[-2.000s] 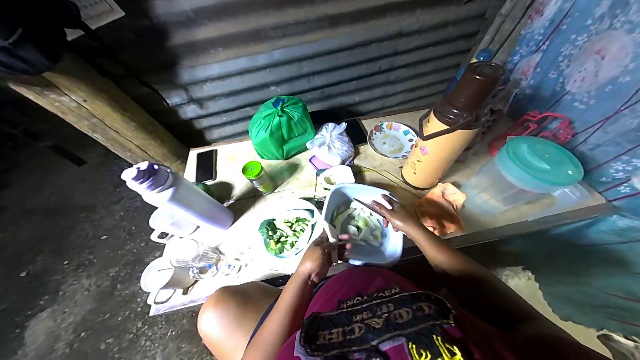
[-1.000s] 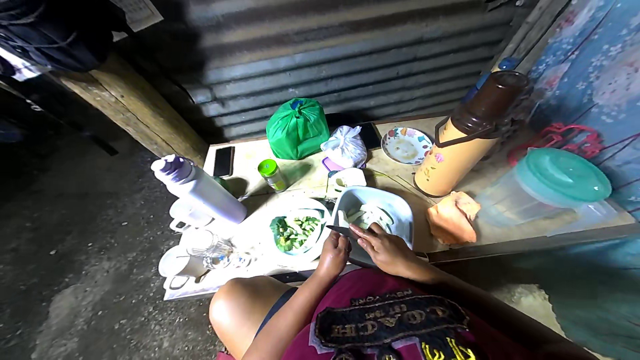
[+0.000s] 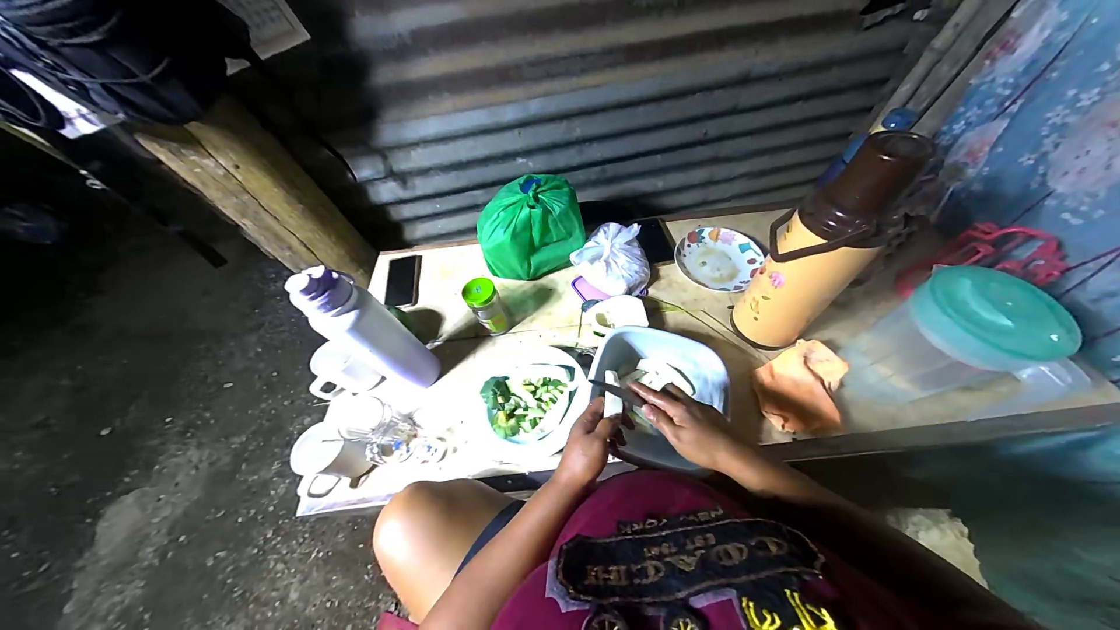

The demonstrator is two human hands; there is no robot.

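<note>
My left hand grips a pale vegetable piece upright at the near left side of a light-blue plastic basin. My right hand holds a knife, its dark blade lying against that piece. Pale cut pieces lie inside the basin. Just left of it, a white bowl contains chopped green vegetables. The knife's handle is hidden in my right hand.
Behind are a green plastic bag, a white bag, a green-lidded jar and a patterned plate. A thermos, orange cloth and pitcher stand right; a tumbler and mugs left.
Two seconds ago my right hand was at the basin's right inner side; it has since come close to my left hand, with the knife now across the pale piece.
</note>
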